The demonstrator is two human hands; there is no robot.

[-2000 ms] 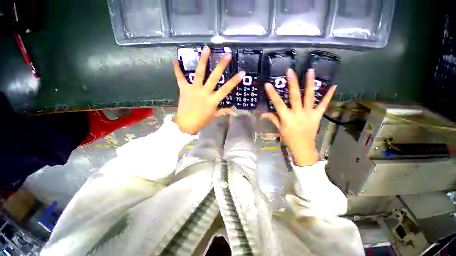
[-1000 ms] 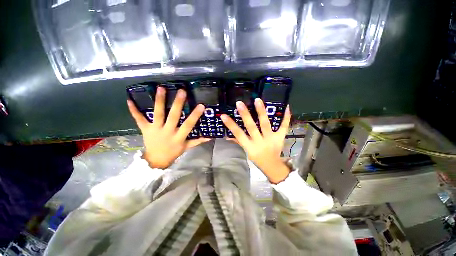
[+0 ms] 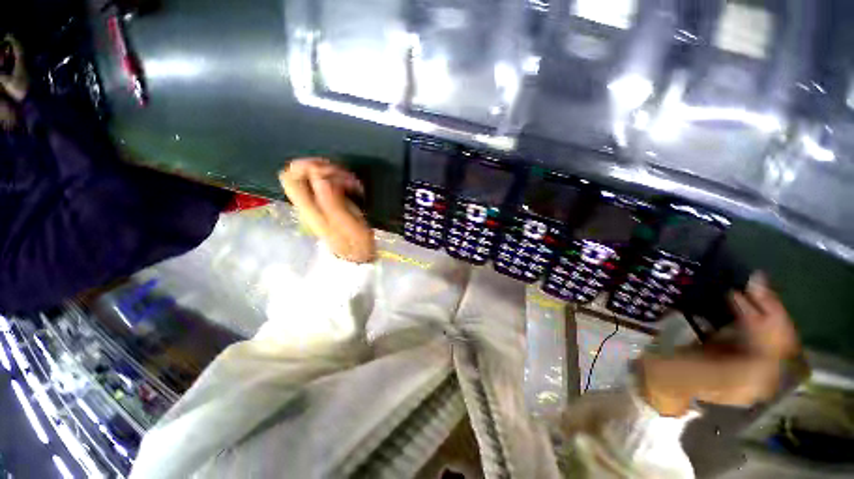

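Several black handsets (image 3: 535,229) lie face up side by side in a slanting row at the bench's front edge, keys towards me. My left hand (image 3: 328,204) is just left of the row, apart from it, fingers loosely bent and blurred, with nothing seen in it. My right hand (image 3: 735,351) is at the right end of the row, badly blurred; whether it touches the last handset or holds anything is unclear. A clear blister tray (image 3: 403,117) lies just behind the handsets, its near rim close to their tops.
The green bench mat (image 3: 225,122) shows at left, with a red stick (image 3: 126,56) at the far left. A person in dark clothing (image 3: 94,215) is at the left edge. Part of a red stool (image 3: 247,201) shows below the bench. Pale patches show in the tray's far pockets.
Both hands have lifted off the handsets and moved apart to either end of the row. The view has shifted and tilted, so the row and tray now slant down to the right.
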